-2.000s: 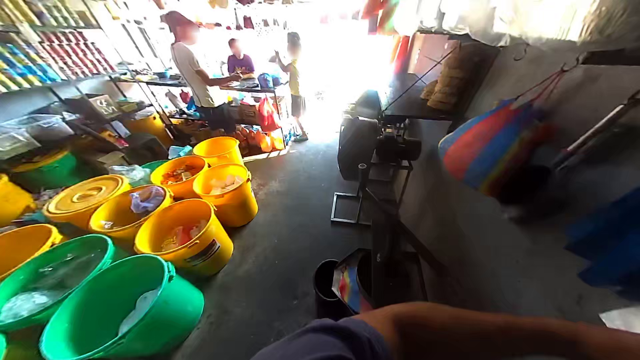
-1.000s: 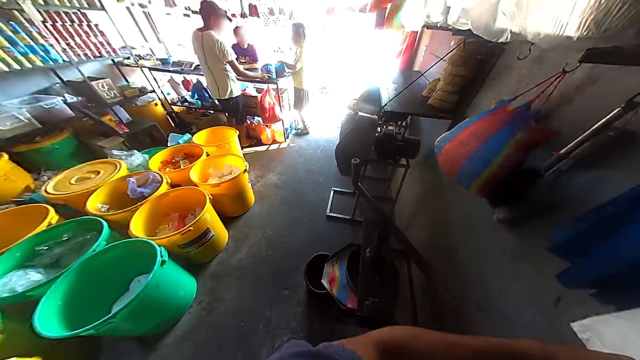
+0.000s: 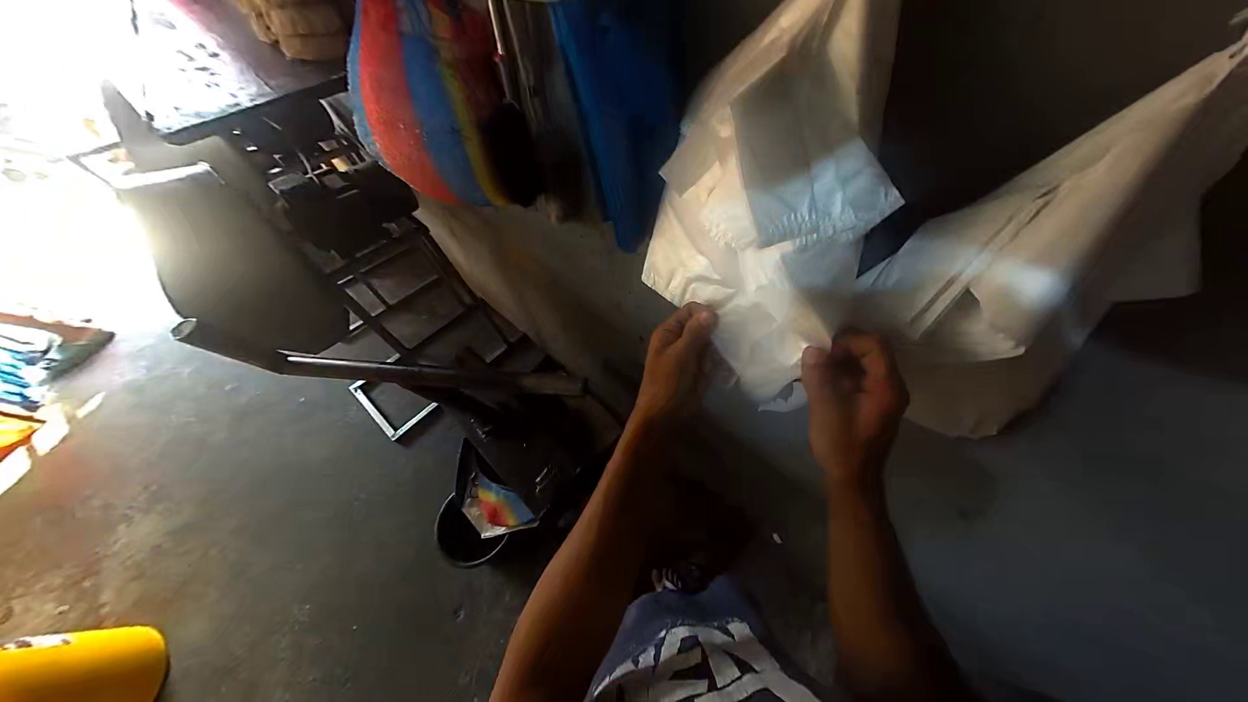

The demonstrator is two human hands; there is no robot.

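Crumpled white paper or plastic bags (image 3: 780,234) hang in a bunch at the upper middle of the head view. My left hand (image 3: 678,356) pinches the lower left edge of the bunch between thumb and fingers. At its lower right edge, my right hand (image 3: 858,390) is closed on the same white material; its fingertips are blurred. Behind and right of my right hand hangs a large pale sack or sheet (image 3: 1004,322), lit by a strip of light.
A striped red and blue woven bag (image 3: 419,107) and blue cloth (image 3: 624,107) hang left of the white bags. A black metal machine frame (image 3: 419,302) stands at the left, with a black bucket (image 3: 468,536) beside it. A yellow bucket (image 3: 88,663) is at the lower left.
The view has swung far to the right. Both hands are now in view on the white bags; before, only one forearm showed at the bottom edge.
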